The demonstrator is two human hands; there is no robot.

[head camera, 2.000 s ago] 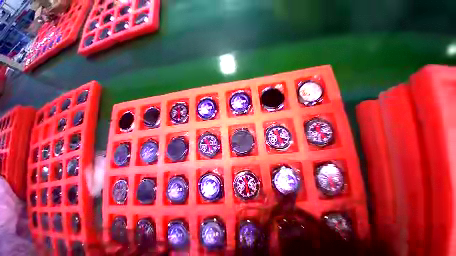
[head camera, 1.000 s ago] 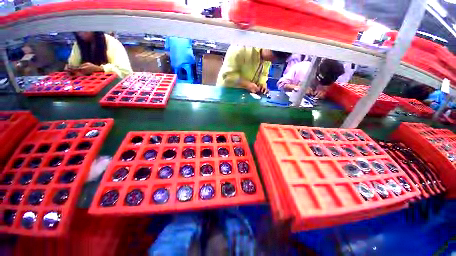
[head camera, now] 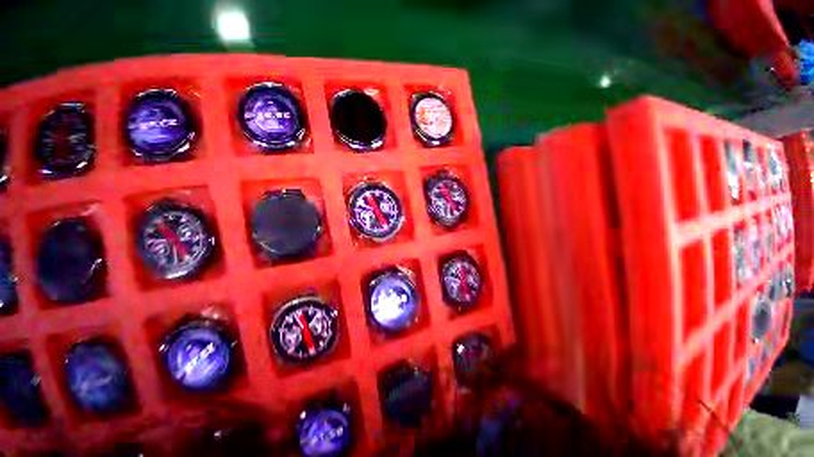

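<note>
A red foam tray (head camera: pixel 236 170) fills the left and middle of the head view, close up, with a round watch head in each visible pocket. Several have purple-blue faces, such as the watch head (head camera: pixel 165 123) in the top row. Others are chronograph-style dials with red marks, such as this one (head camera: pixel 304 329). A plain dark one (head camera: pixel 357 119) and a pale printed one (head camera: pixel 433 118) sit at the top right. Dark blurred shapes cover the tray's bottom edge; I cannot tell what they are. Neither of my hands can be made out.
Stacked red trays (head camera: pixel 647 223) stand at the right, seen steeply; the top one has bare pockets on its near side and silver-grey watch heads on its far side. The glossy green belt (head camera: pixel 339 36) runs behind. A greenish cloth-like patch (head camera: pixel 768 439) shows at the bottom right.
The view has moved in close and tilted down over the middle tray. The people opposite, the overhead shelf and the left trays have left the picture.
</note>
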